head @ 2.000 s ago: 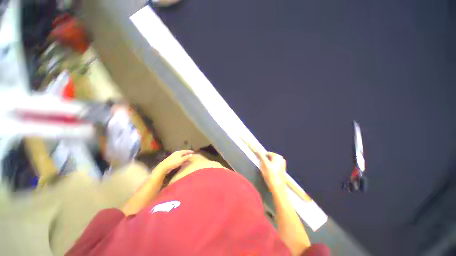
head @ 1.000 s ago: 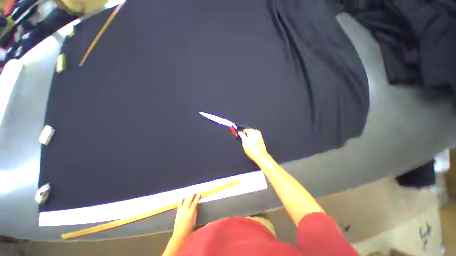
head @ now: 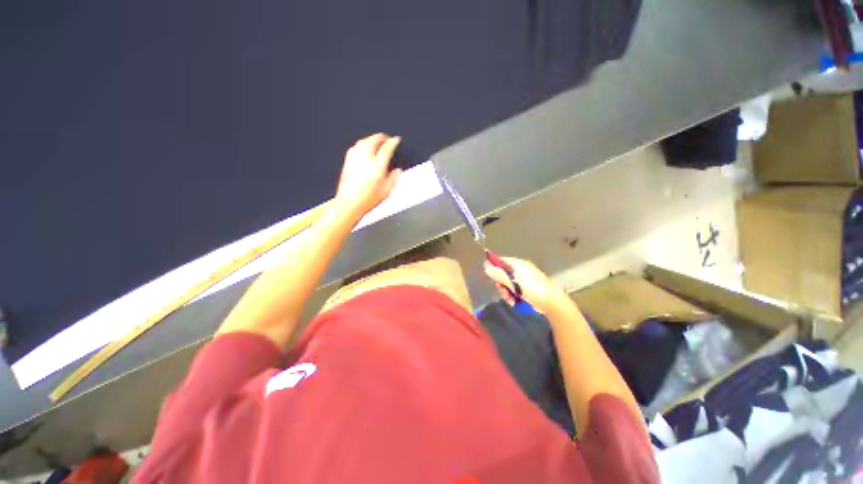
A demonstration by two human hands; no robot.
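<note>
Dark fabric (head: 237, 113) covers most of the table, its near edge lying along a white paper strip (head: 123, 312). A wooden yardstick (head: 189, 289) lies over the strip. My left hand (head: 367, 175) is at the fabric's near edge, near the strip's right end, with a bit of dark cloth at the fingertips; a pinch is partly hidden. My right hand (head: 522, 281) holds the fabric shears (head: 464, 210) by their red and dark handles, in front of the table edge. The blades point up and left, their tip at the fabric edge by the strip's right end.
The grey table (head: 700, 66) extends to the right. Cardboard boxes (head: 790, 250), dark cloth (head: 702, 142), clear plastic (head: 705, 354) and black-and-white bundles (head: 776, 416) are on the floor at right. A pale block is cut off at the left edge.
My right hand has brought the shears from over the fabric to the near table edge. My left hand has moved from the yardstick to the fabric edge. The view has shifted right.
</note>
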